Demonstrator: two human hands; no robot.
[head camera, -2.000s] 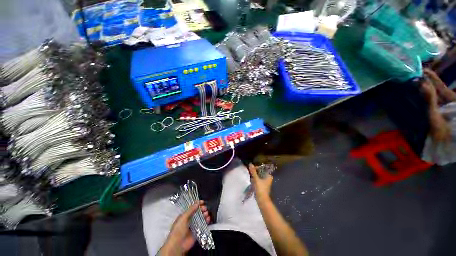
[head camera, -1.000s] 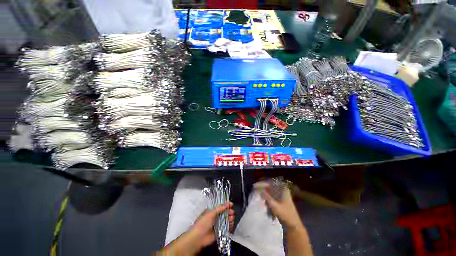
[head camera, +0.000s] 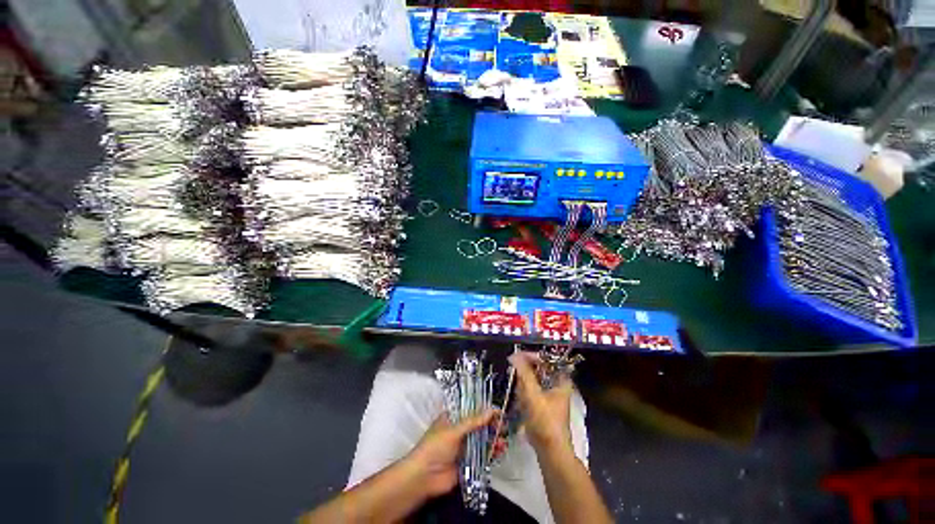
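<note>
My left hand (head camera: 443, 450) is closed around a grey cable bunch (head camera: 475, 425) with silvery ends, held upright over my lap. My right hand (head camera: 543, 404) is just right of it, near the fixture bar's front edge, and holds a smaller cable bunch (head camera: 557, 363). A single pale cable (head camera: 507, 387) runs between the two hands; which fingers hold it is unclear. The blue fixture bar (head camera: 431, 313) lies along the table edge with red test boards (head camera: 555, 325) on it. The blue tester (head camera: 549, 148) with its lit screen stands behind, joined to striped test leads (head camera: 567, 242).
White cable bundles (head camera: 308, 189) are stacked in rows at left. Grey cable bundles (head camera: 707, 184) lie right of the tester, beside a blue tray (head camera: 836, 323) of straight cables. Loose cables (head camera: 533, 271) lie before the tester. A red stool-like object (head camera: 887, 481) is at lower right.
The view has swung right, so the table things shifted in the picture. My right hand has come in close to my left hand. The pale cable loop at the test boards is no longer seen there.
</note>
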